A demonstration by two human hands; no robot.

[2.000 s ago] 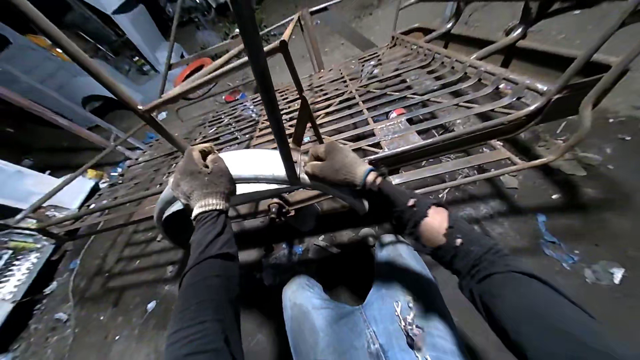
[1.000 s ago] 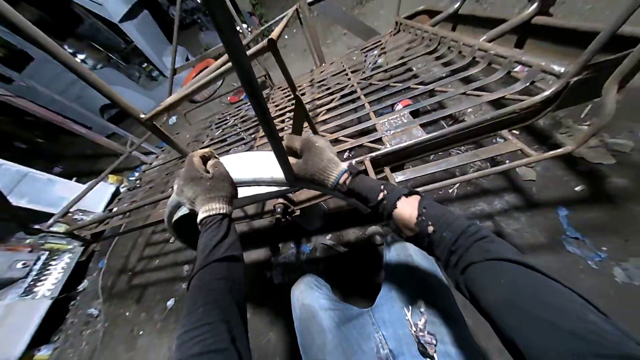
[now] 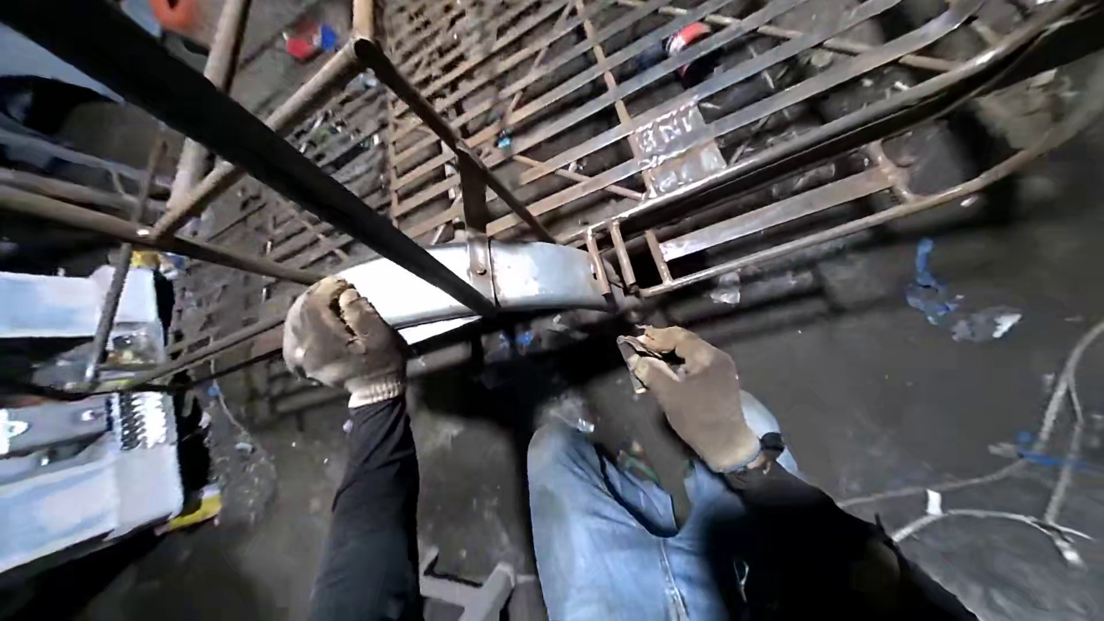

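A curved sheet-metal fender [image 3: 543, 274] lies against the rusty steel frame [image 3: 414, 95], with a bracket strap across it and a dark metal bar [image 3: 259, 164] slanting down to its edge. My left hand [image 3: 345, 341], in a worn knit work glove, is closed at the fender's left end, where a rusty tube meets it; whether it grips fender or tube is hidden. Below and right of the fender, apart from it, my gloved right hand [image 3: 686, 384] pinches a small metal piece [image 3: 634, 364] between thumb and fingers.
Slatted bars of the frame spread beyond the fender, with a flat plate [image 3: 677, 151] on them. White metal parts [image 3: 78, 483] stand at the left. A cable [image 3: 1061, 414] and blue plastic scraps [image 3: 927, 280] lie on the dark floor at the right. My jeans-clad knees are close below.
My right hand has left the fender beside the upright bar, moved toward my knees, and now holds a small metal piece. My left hand remains at the fender's left end. The view is closer.
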